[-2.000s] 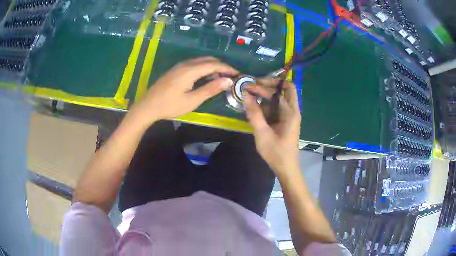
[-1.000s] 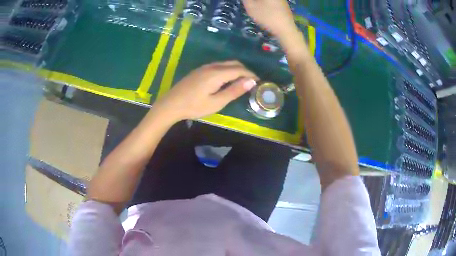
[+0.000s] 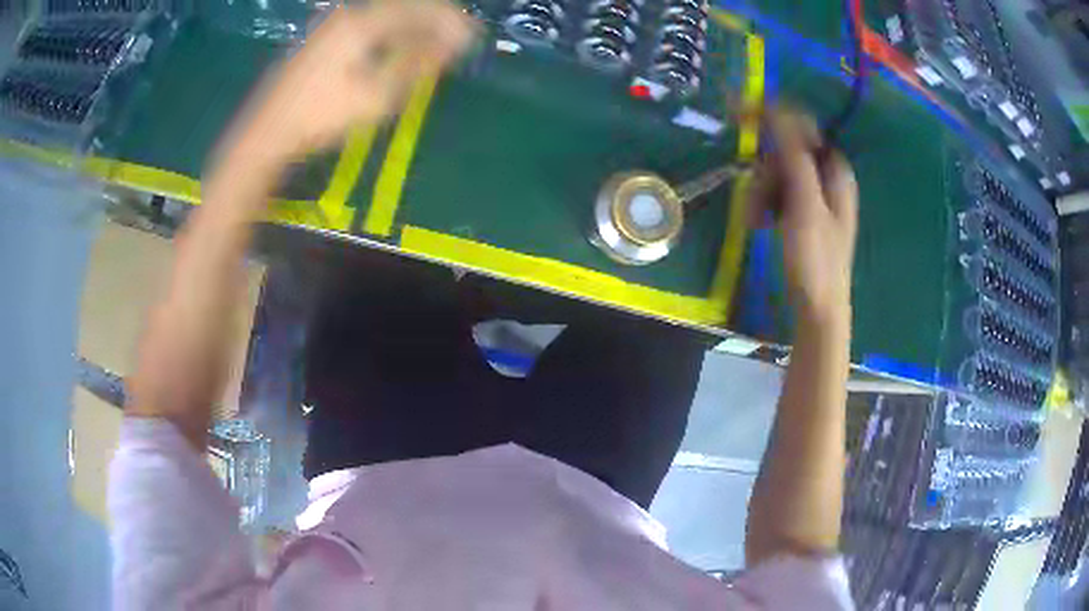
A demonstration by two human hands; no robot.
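The round silver and gold base with a pale centre sits on the green mat, its metallic stem pointing to the upper right. My left hand is blurred at the upper left, over the mat near the tray's left side; whether it holds anything is not clear. My right hand is to the right of the base, fingers curled around a dark, blurred thing that looks like the probe. A dark and red lead rises behind it.
A clear tray with rows of dark shiny parts lies at the top centre. More filled trays stand at the far left and right. Yellow tape marks the mat's near edge. Cartons stand below left.
My left hand has left the base and moved up and left. My right hand first reached up to the tray, then came back down to the right of the base.
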